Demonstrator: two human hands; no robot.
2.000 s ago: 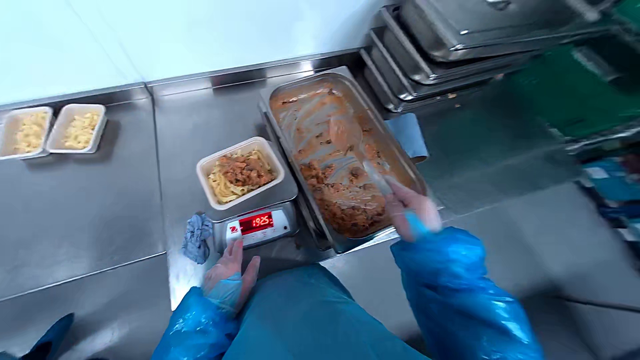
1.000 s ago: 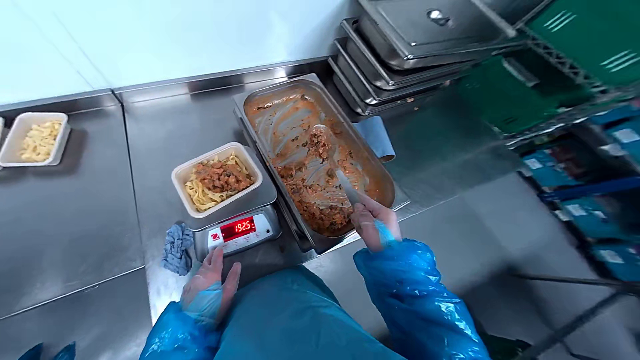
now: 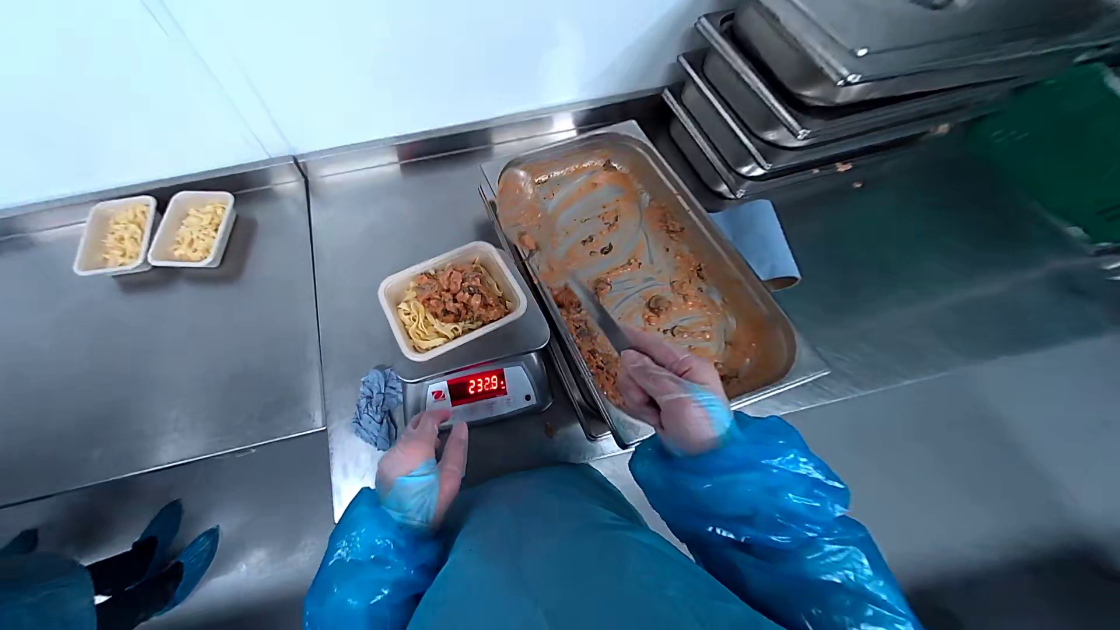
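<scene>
My gloved right hand [image 3: 669,389] grips the handle of a metal serving utensil [image 3: 599,315], whose far end is down in the sauce at the left side of a deep steel pan [image 3: 774,337]. Chunky orange-brown sauce [image 3: 586,341] lies along that side, with thin smears over the bottom. My gloved left hand [image 3: 424,459] holds nothing; its fingertips are at the front edge of a digital scale [image 3: 516,389] with a lit red display. On the scale's platform sits a white tray [image 3: 392,302] of ribbon pasta [image 3: 426,325] topped with chunky sauce [image 3: 462,295].
Two white trays of pasta [image 3: 125,236] [image 3: 199,232] stand at the back left. A crumpled blue cloth [image 3: 378,407] lies left of the scale. Stacked steel pans [image 3: 787,114] and a blue folded cloth [image 3: 759,241] are at the right. Another person's blue shoe covers [image 3: 194,564] show lower left.
The utensil has moved to the pan's left side with my right hand. The red reading on the scale has changed, and more sauce lies on the pasta. My left hand stays by the scale.
</scene>
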